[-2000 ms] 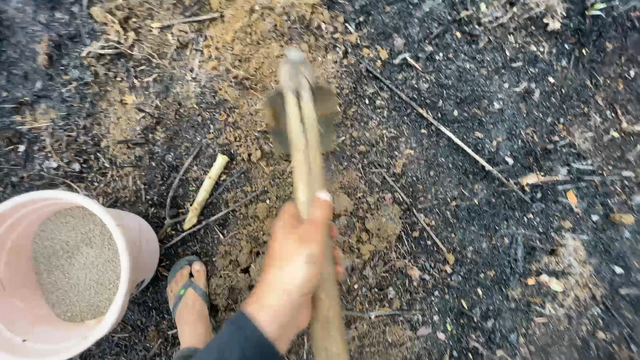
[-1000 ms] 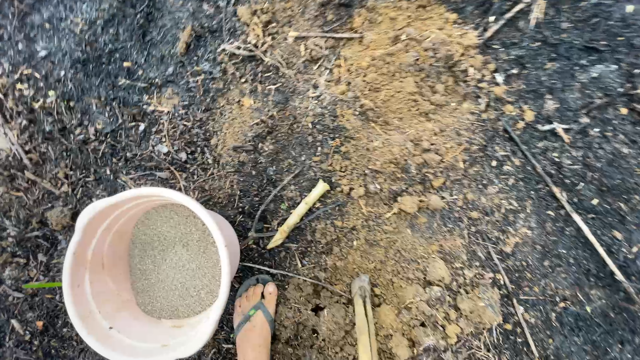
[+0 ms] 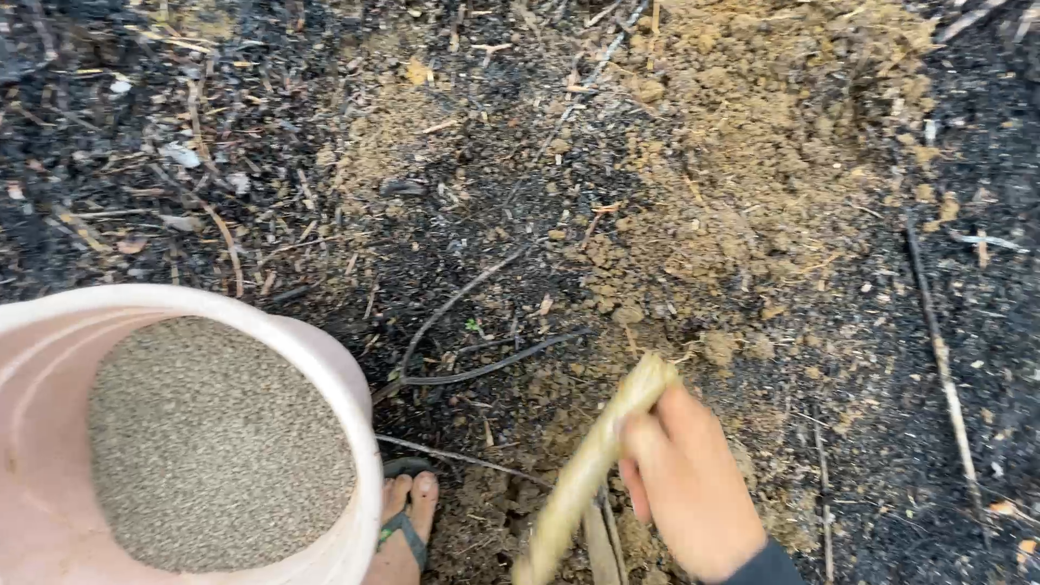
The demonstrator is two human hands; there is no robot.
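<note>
My right hand (image 3: 691, 479), in a dark sleeve, grips a short pale stick (image 3: 593, 463) near its upper end at the lower middle of the head view. The stick slants down to the left and is slightly blurred. Behind it, partly covered, lies the wooden handle (image 3: 603, 540) of a tool; the tool's head cannot be made out. A pale pink plastic bucket (image 3: 370, 455) at the lower left holds small grey-brown grains (image 3: 219, 447) that look like seed or granules. My left hand is out of the picture.
A foot in a dark flip-flop (image 3: 414, 520) stands right beside the bucket. Loose brown soil (image 3: 756, 162) covers the upper right middle. Around it lies blackened, burnt ground with twigs, including a curved dark twig (image 3: 496, 370) and a long thin stick (image 3: 942, 366).
The pale stick, lying on the ground in both earlier frames, is now in my right hand. Two seconds ago that hand held the wooden tool handle; it has let go of it.
</note>
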